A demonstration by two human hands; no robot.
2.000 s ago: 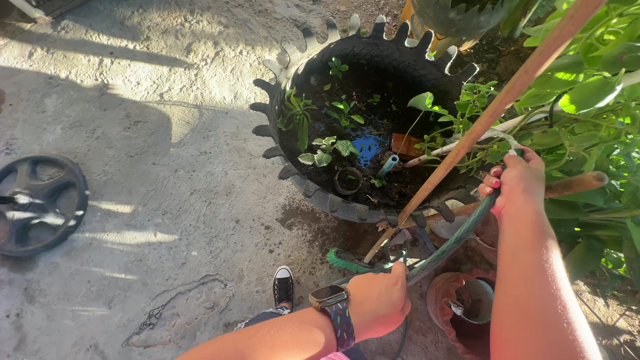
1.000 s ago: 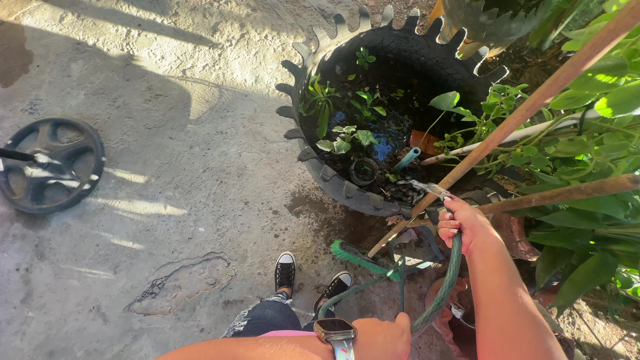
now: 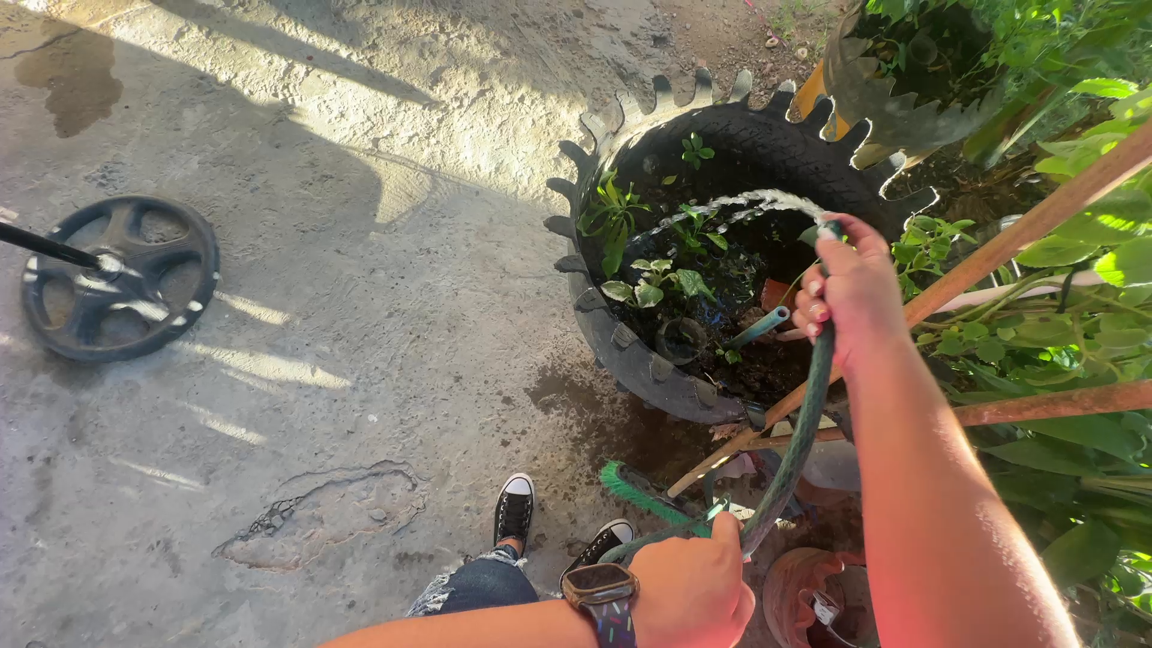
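Note:
My right hand (image 3: pixel 850 288) grips a green garden hose (image 3: pixel 796 441) near its open end, over the right side of a planter cut from a tyre (image 3: pixel 630 360). Water (image 3: pixel 738 202) arcs leftward out of the hose onto small plants (image 3: pixel 670 279) growing in dark soil. Lower down, my left hand (image 3: pixel 693 580), with a watch on the wrist, is closed around a lower stretch of the same hose. A short blue-green pipe (image 3: pixel 760 326) sticks up from the soil, below and left of my right hand.
Wooden poles (image 3: pixel 1017 225) slant across the right side, beside leafy plants (image 3: pixel 1080 450). A green-bristled broom (image 3: pixel 643 493) lies near my shoes (image 3: pixel 515 513). A clay-coloured pot (image 3: pixel 792 598) stands at the lower right, another planter (image 3: pixel 864 81) at the upper right, and a black wheel-shaped base (image 3: pixel 121 277) at the left.
My right hand has moved up over the tyre planter with the hose end. The water now arcs leftward across the planter; one second ago it fell near the planter's lower rim.

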